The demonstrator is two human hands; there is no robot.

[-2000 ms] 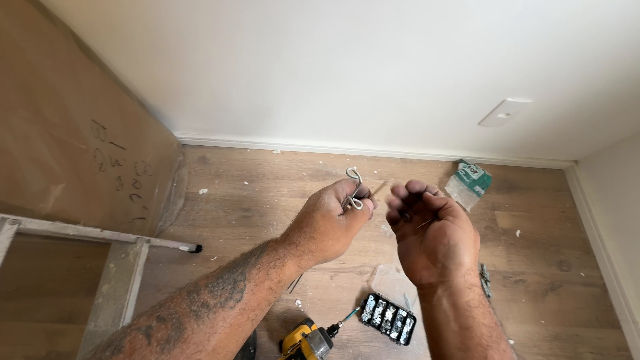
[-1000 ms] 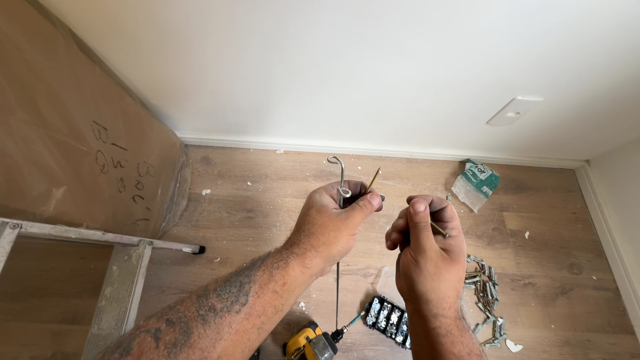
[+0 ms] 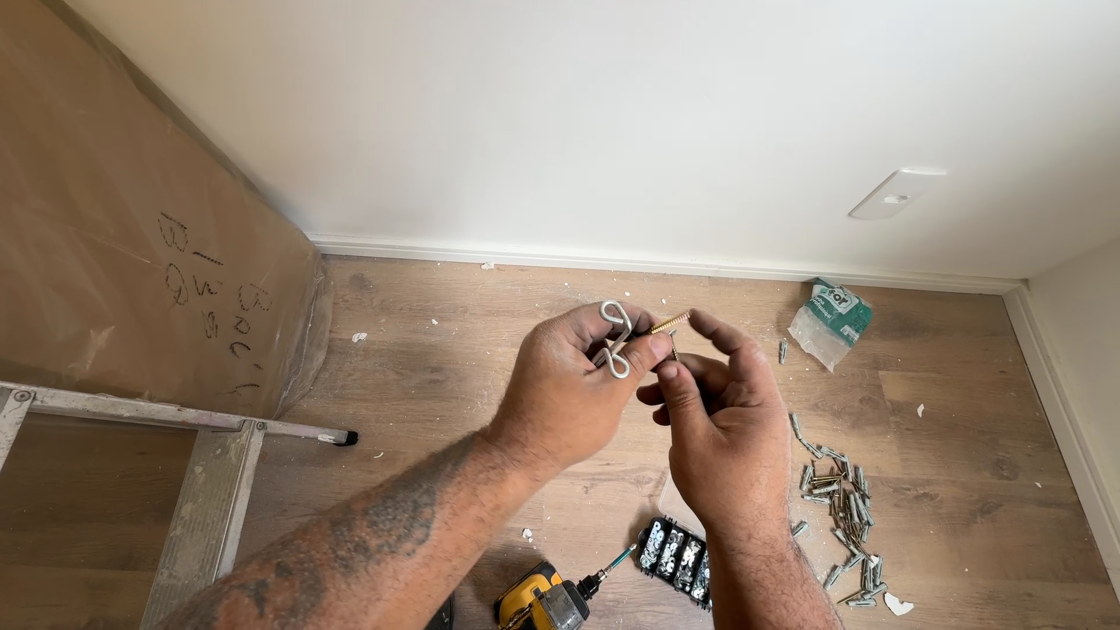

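My left hand (image 3: 577, 385) holds a bent metal wire hook (image 3: 615, 339) with looped ends, along with a brass-coloured screw (image 3: 670, 323) that sticks out past the thumb. Close against it, my right hand (image 3: 726, 411) pinches a second screw (image 3: 675, 348) between thumb and fingers, its index fingertip at the end of the first screw. Below the hands, a yellow and black cordless drill (image 3: 542, 599) with a long bit lies on the floor beside a black compartment case (image 3: 674, 560) of small hardware. The case is partly hidden by my right forearm.
Wall plugs and screws (image 3: 844, 507) lie scattered at the right, below a torn plastic packet (image 3: 829, 324). A metal ladder (image 3: 210, 499) and a large wrapped brown package (image 3: 157, 210) with handwriting occupy the left. Ahead is a white wall (image 3: 595, 131) with a wall plate (image 3: 897, 192).
My hands have come together at the screws. One second ago they were apart, with a screw in each. The wire hook in my left hand has turned.
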